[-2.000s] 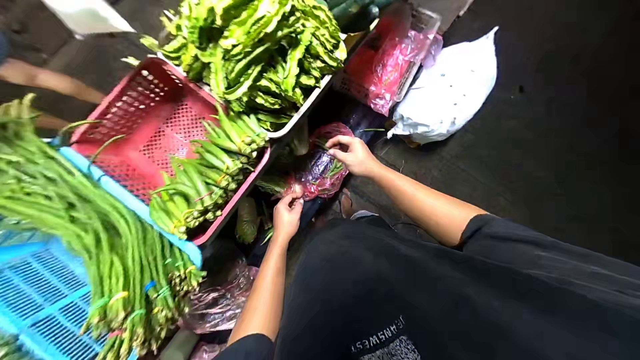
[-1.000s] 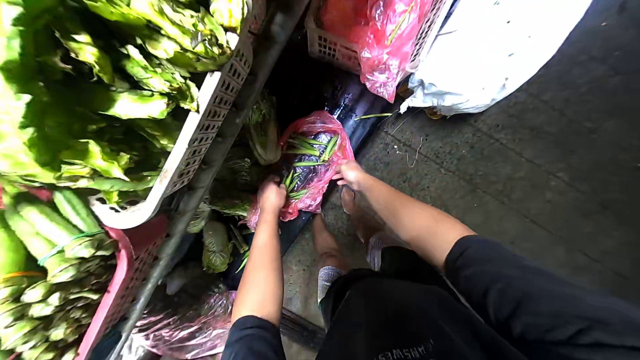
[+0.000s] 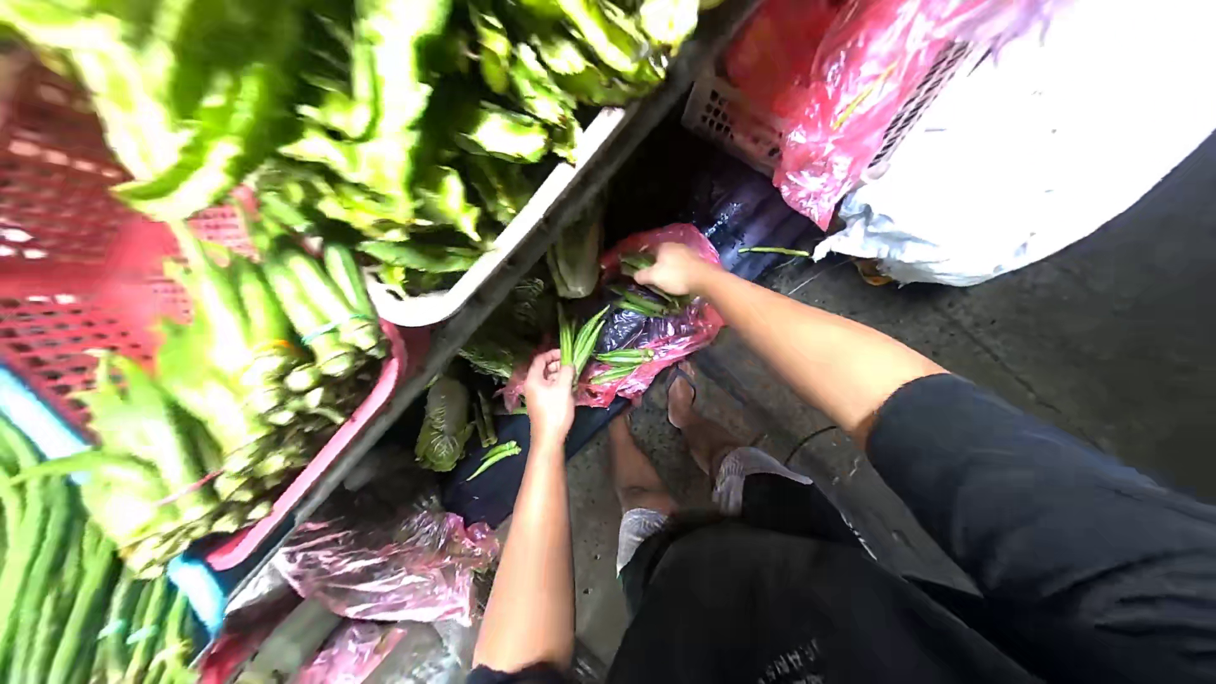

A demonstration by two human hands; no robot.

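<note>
My left hand holds a few slim green pods, perhaps okra, upright by their lower ends. Below the winged beans' crate an open pink plastic bag lies spread, with more green pods on it and a dark plastic-wrapped bundle in the middle. Over the far part of the bag is my right hand, its fingers closed on green pods that they partly hide. A couple of loose pods rest on the dark surface left of the bag.
Winged beans fill a white crate on a raised rack. A red basket holds bundled green stems. Long beans are at lower left. A white sack and a crate with pink bags stand at upper right.
My left hand has lifted pods from the bag, where both hands held its edges a second ago. My right hand has moved from the bag's near right edge to pods at its far part.
</note>
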